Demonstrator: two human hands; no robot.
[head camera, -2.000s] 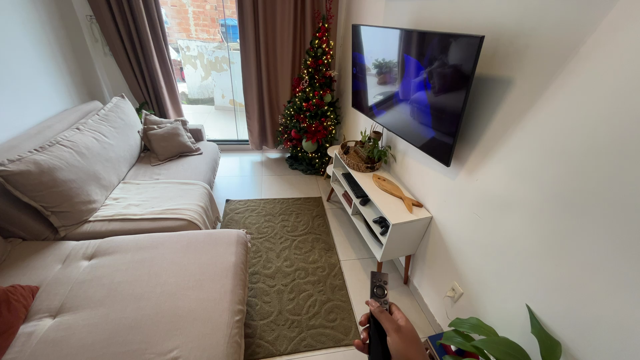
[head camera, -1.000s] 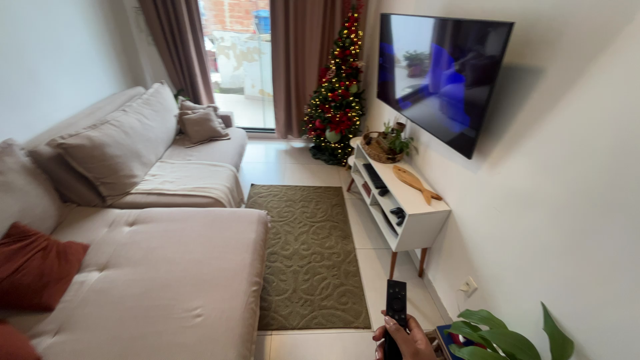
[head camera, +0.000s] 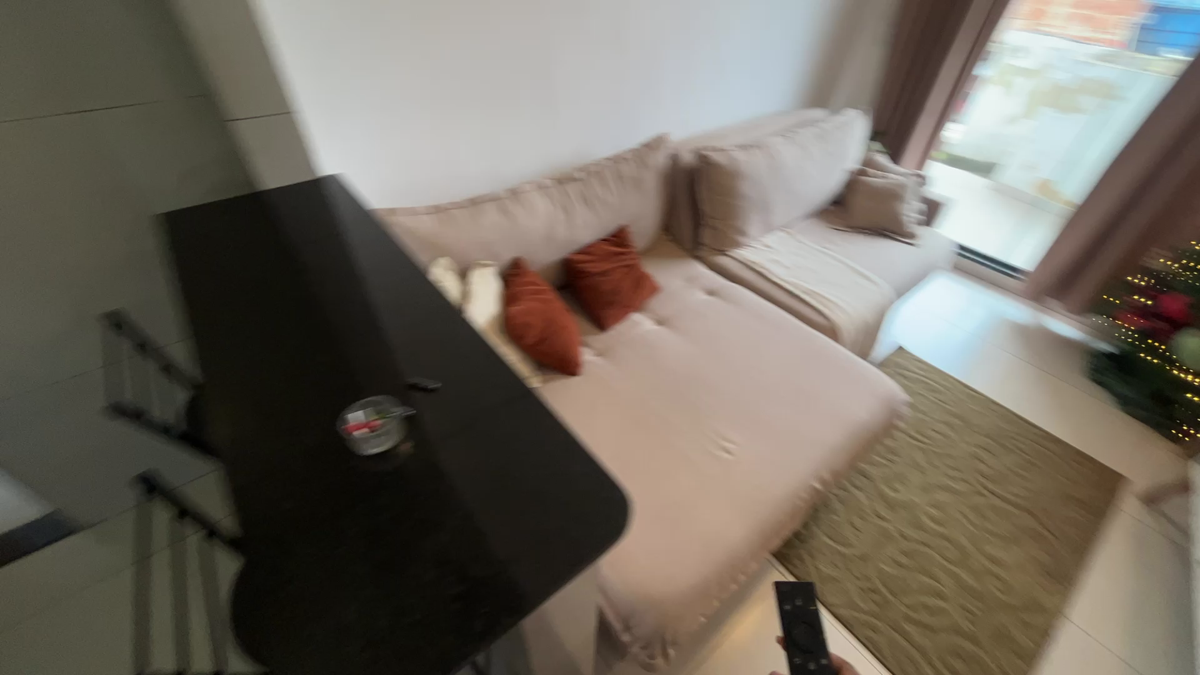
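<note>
A black remote control (head camera: 802, 628) stands upright at the bottom edge of the head view, gripped in my right hand (head camera: 842, 665), of which only fingertips show on both sides of it. Beyond the remote are the beige sofa's seat (head camera: 731, 375) and a green patterned rug (head camera: 956, 506). To the left, a black tabletop (head camera: 422, 525) bears a round clear container (head camera: 373, 425) with small items in it and a small dark object (head camera: 424, 384). My left hand is out of view.
Two rust-red cushions (head camera: 611, 278) lie on the sofa. Dark chairs (head camera: 173, 506) stand left of the table. At the right are a glass door (head camera: 1022, 141), a brown curtain (head camera: 1125, 187) and a lit Christmas tree (head camera: 1158, 347).
The view has swung far left, from the wall television and white stand to the sofa and black table. My right hand still holds the remote, now lower in view.
</note>
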